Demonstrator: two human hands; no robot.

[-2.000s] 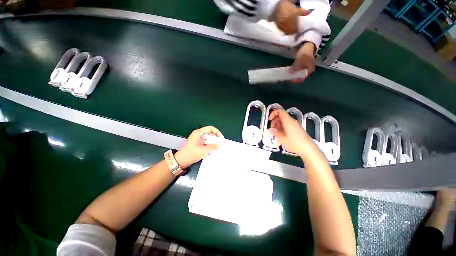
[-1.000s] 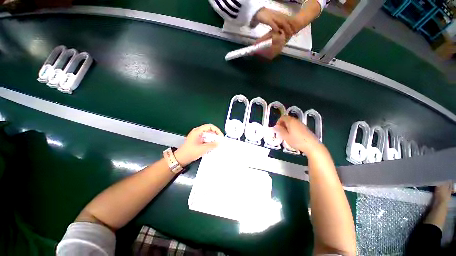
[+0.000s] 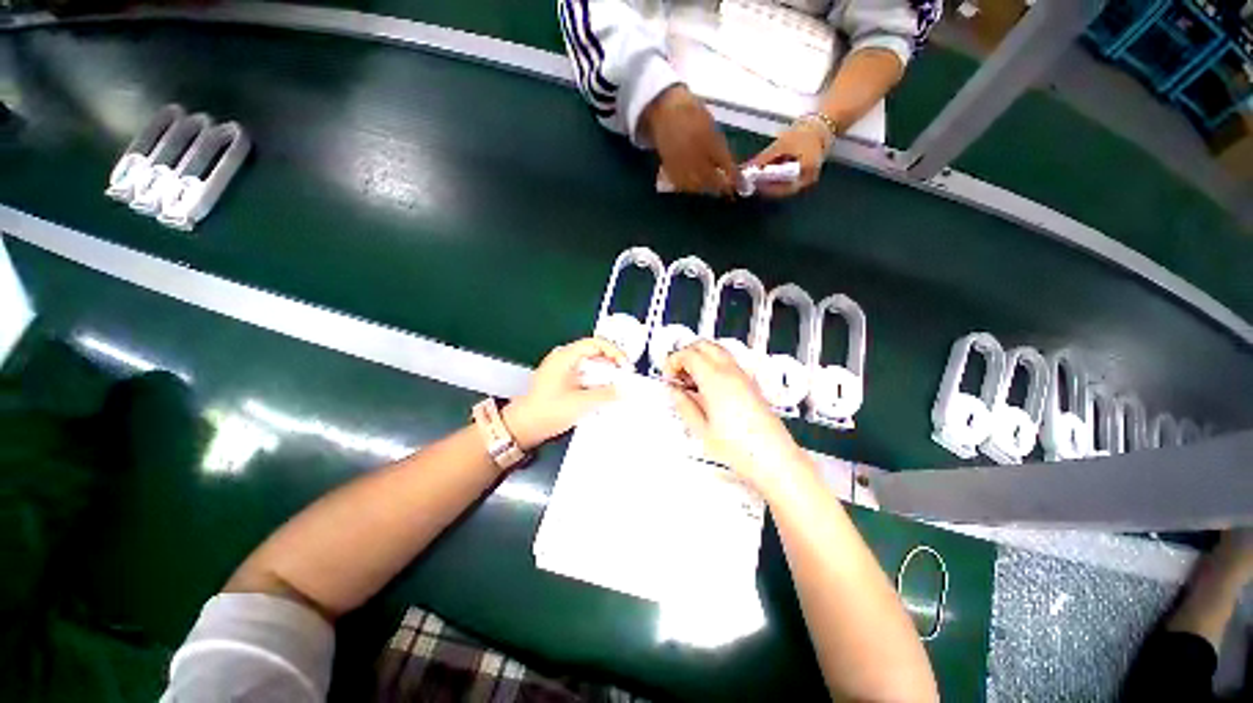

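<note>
White loop-shaped plastic housings [image 3: 840, 360] stand side by side in a row on the dark green belt in front of me. A stack of white label sheets [image 3: 632, 529] lies on the bench, bright with glare. My left hand [image 3: 566, 390] pinches a white label sheet at its upper left, at the belt's near rail. My right hand [image 3: 721, 405] is over the sheet's upper right part, fingers bent together near the lower ends of the housings. Whether a sticker is at its fingertips cannot be told.
More housings lie on the belt at left [image 3: 179, 169] and right [image 3: 1014, 398]. A person opposite [image 3: 742, 165] holds a small white piece. A grey metal bar [image 3: 1058, 483], bubble wrap [image 3: 1065, 625] and rubber band [image 3: 922, 592] are at right; another person's arm is at far right.
My right hand has moved from the housings back left to the sheet. The housing rows have shifted slightly left. The rubber band now shows. The person opposite has brought both hands together around the white piece.
</note>
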